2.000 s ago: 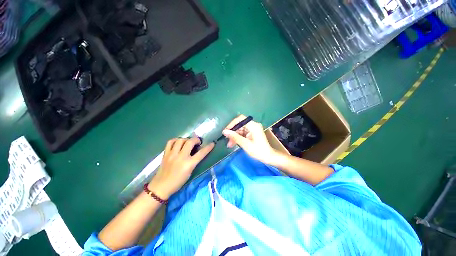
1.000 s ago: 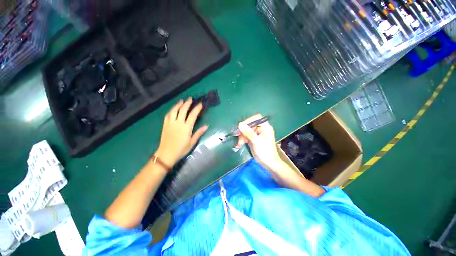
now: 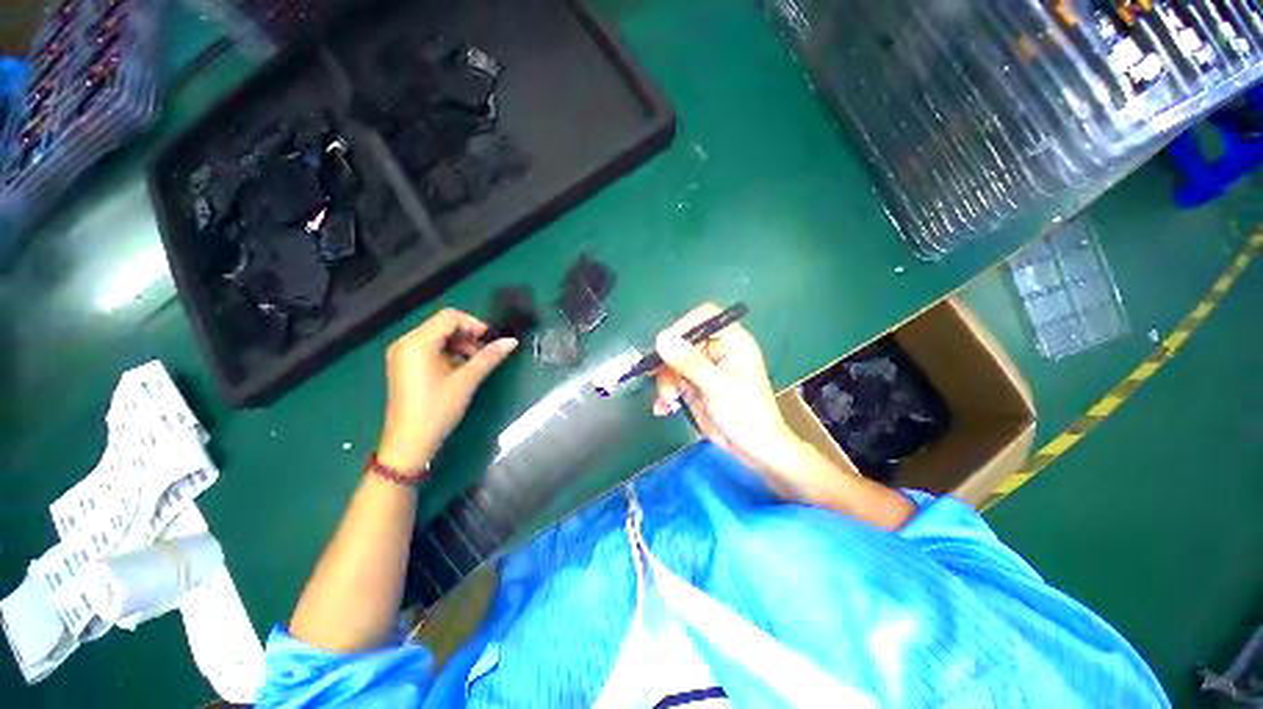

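Observation:
My left hand (image 3: pixel 436 377) pinches a small black plastic part (image 3: pixel 485 335) between thumb and fingers, left of a few loose black parts (image 3: pixel 586 292) on the green bench. My right hand (image 3: pixel 713 377) holds slim black tweezers (image 3: pixel 700 333), tip pointing left and down over the upper end of the adhesive sheet (image 3: pixel 561 432). Something tiny and dark is at the tip; I cannot tell if it is held. The sheet is greyish with a white edge and lies along the bench edge.
A divided black tray (image 3: pixel 430 256) of heaped parts is at upper left. A cardboard box (image 3: pixel 981 395) with black parts is at right. Clear blister trays (image 3: pixel 956 153) stand upper right, an empty clear tray (image 3: pixel 1064 294) below them. A label roll (image 3: pixel 153 582) lies at left.
My left hand went from the sheet to the loose parts, then drew back left with a black part. The loose parts are more spread out. My right hand keeps the tweezers near the sheet.

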